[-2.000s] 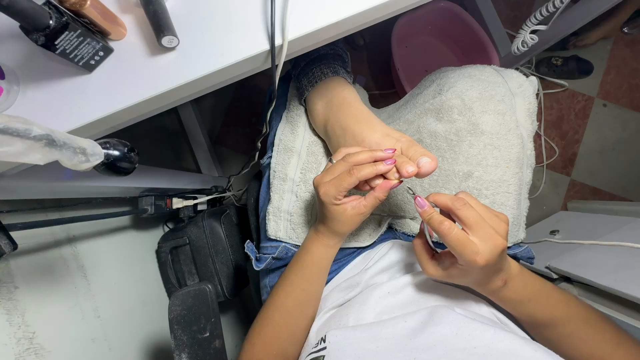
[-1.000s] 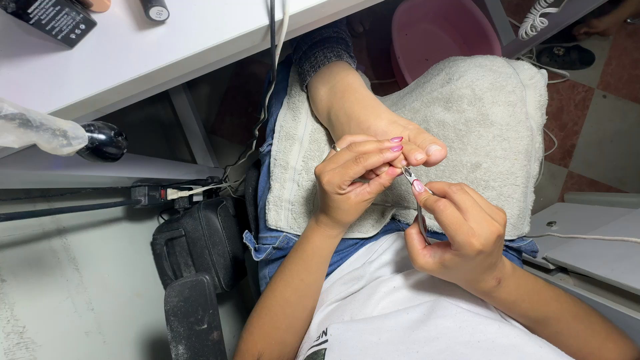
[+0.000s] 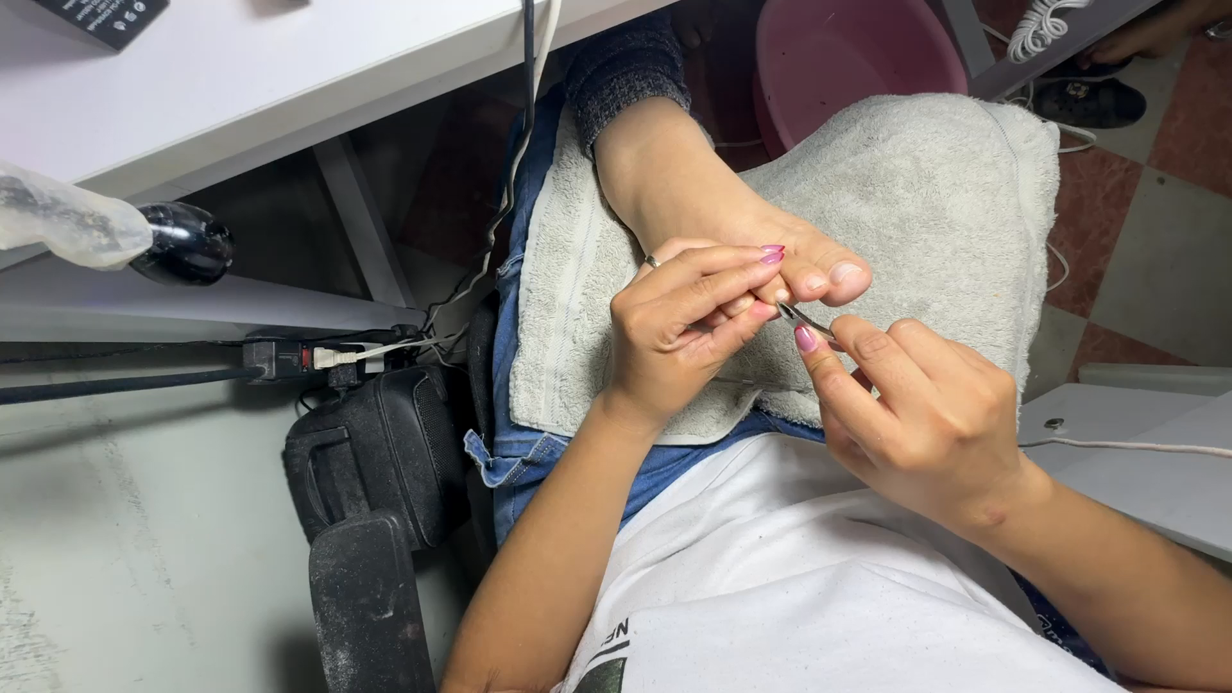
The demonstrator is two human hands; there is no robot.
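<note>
Another person's bare foot (image 3: 712, 192) rests on a grey terry towel (image 3: 924, 192) spread over my lap. With its fingers wrapped about the smaller toes, my left hand (image 3: 683, 318) holds the foot; a ring is on one finger. My right hand (image 3: 914, 414) grips metal cuticle nippers (image 3: 808, 320), whose handles are mostly hidden in the palm. The tips of the nippers are at the end of a middle toe, close to my left thumb. Whether the jaws touch the nail cannot be told.
A white table (image 3: 289, 87) is at upper left, with a black box on it. Below it are a clear-covered black lamp or tool end (image 3: 183, 243), a plugged power strip (image 3: 274, 360) and a black bag (image 3: 375, 462). A pink basin (image 3: 857, 67) stands beyond the towel.
The right hand has shifted slightly about the nippers, whose tips stay near the toes. The left hand keeps its hold on the foot.
</note>
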